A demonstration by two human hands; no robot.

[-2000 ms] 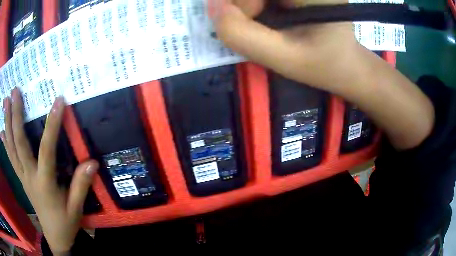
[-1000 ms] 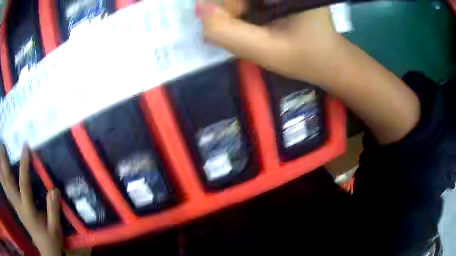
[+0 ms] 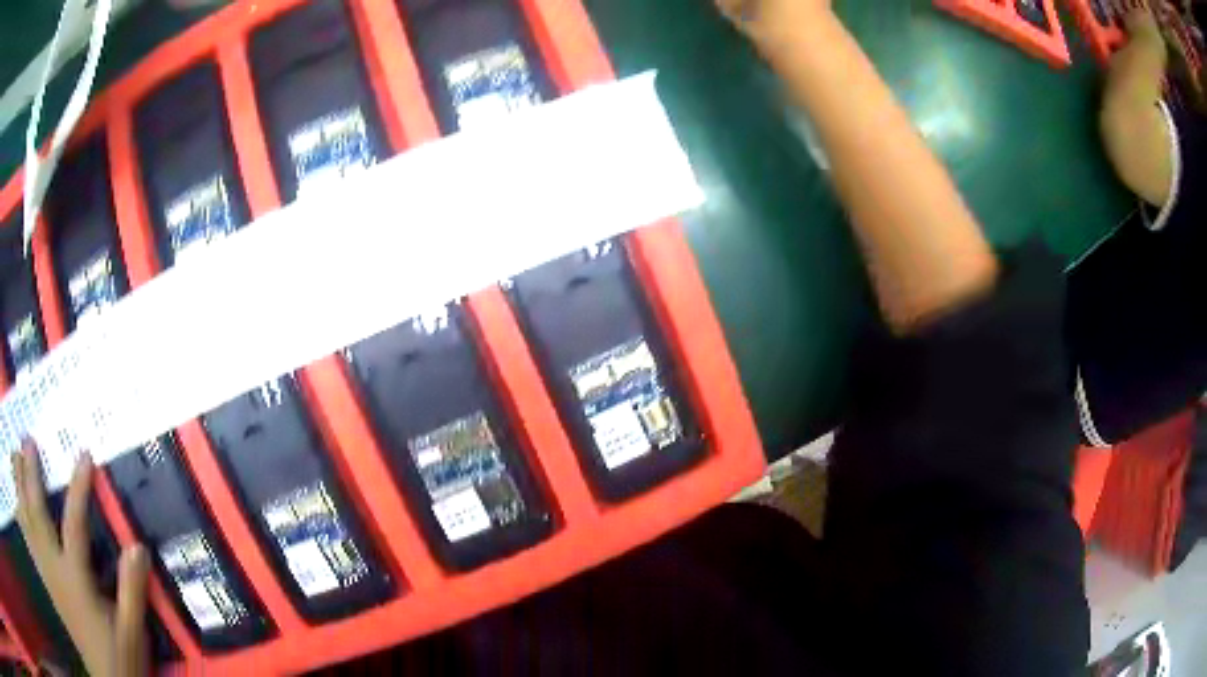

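Observation:
The label sheet (image 3: 397, 218) lies as a long white band across the middle of the red foam tray (image 3: 741, 463), between its two rows; printing shows mainly at its left end. Phones with backs off, such as this one (image 3: 609, 384), sit in the pockets, each near one with a small white label low on its blue board. My left hand (image 3: 80, 569) is at the lower left, fingers spread, fingertips at the sheet's near edge. My right hand (image 3: 781, 13) is at the top edge, beyond the tray, cut off by the frame; its fingers and anything in them are hidden.
The green bench top (image 3: 794, 318) lies right of the tray. Another red tray (image 3: 1013, 20) is at the top right. Another person's arm (image 3: 1136, 119) is at the right. White strips (image 3: 66, 93) hang at the upper left. A brown box edge (image 3: 798, 492) shows below the bench edge.
My right hand has left the label sheet and moved up and right, out to the frame's top edge. The view has shifted, showing more of the far row and the bench. My left hand stays by the sheet.

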